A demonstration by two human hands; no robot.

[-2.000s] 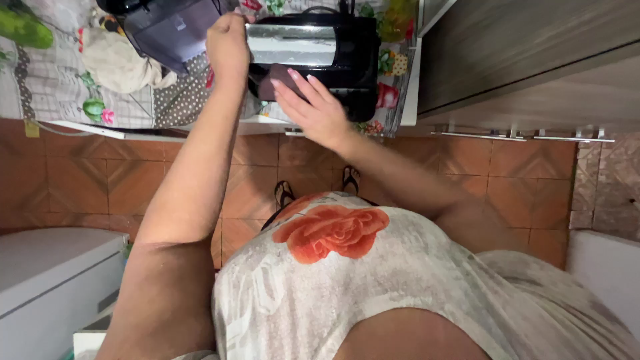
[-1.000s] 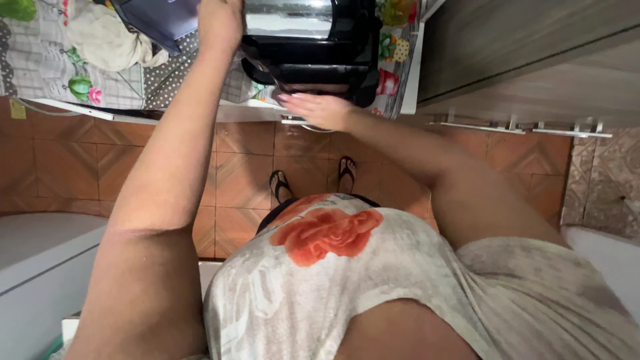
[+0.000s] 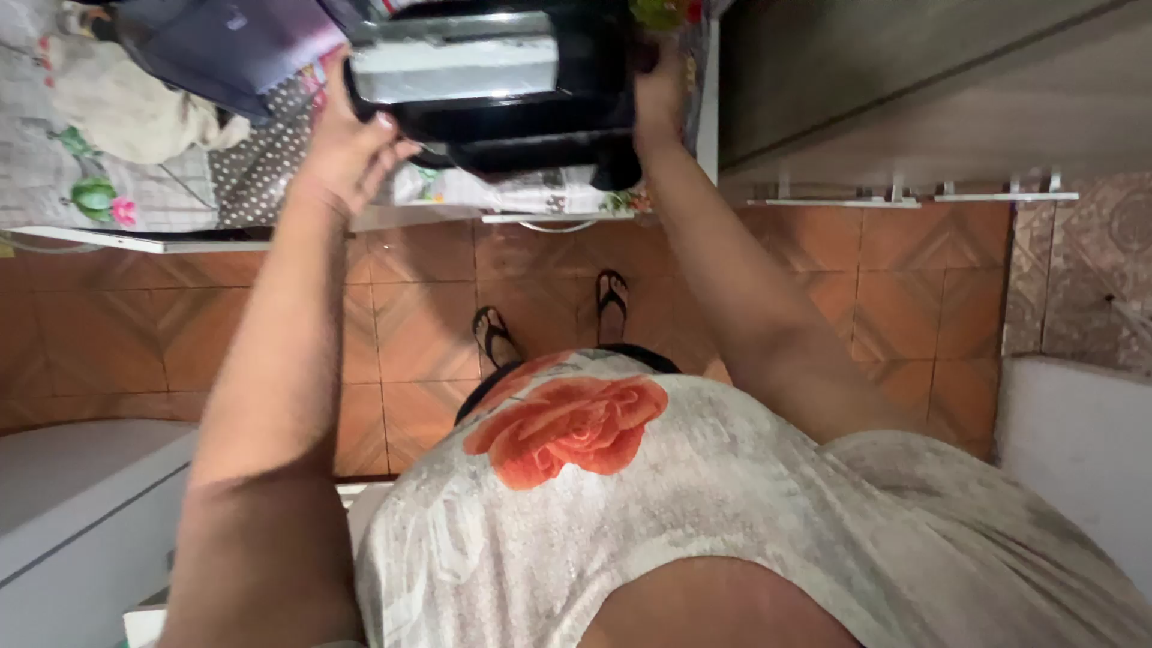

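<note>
A black appliance with a shiny silver panel [image 3: 454, 72], its exact kind unclear, is at the top middle over a counter with a floral cloth. My left hand [image 3: 346, 144] grips its left end, with the fingers bent near the lower left corner. My right hand [image 3: 660, 94] is at its right end, and the appliance partly hides the fingers. Left of it is a dark translucent plastic container [image 3: 229, 45]. A crumpled cream cloth [image 3: 121, 99] lies on the floral cloth [image 3: 171, 193] further left, beside a dark polka-dot fabric [image 3: 261, 166].
The counter's front edge [image 3: 202, 245] runs across the upper part of the view. At the upper right are cabinet fronts [image 3: 882, 108] with metal handles. A white appliance or cabinet [image 3: 90, 504] stands at the lower left, and a white surface [image 3: 1080, 459] at the right.
My right hand has gone from the front of the black appliance to its right end. My left hand has moved down from the upper left corner to the left end.
</note>
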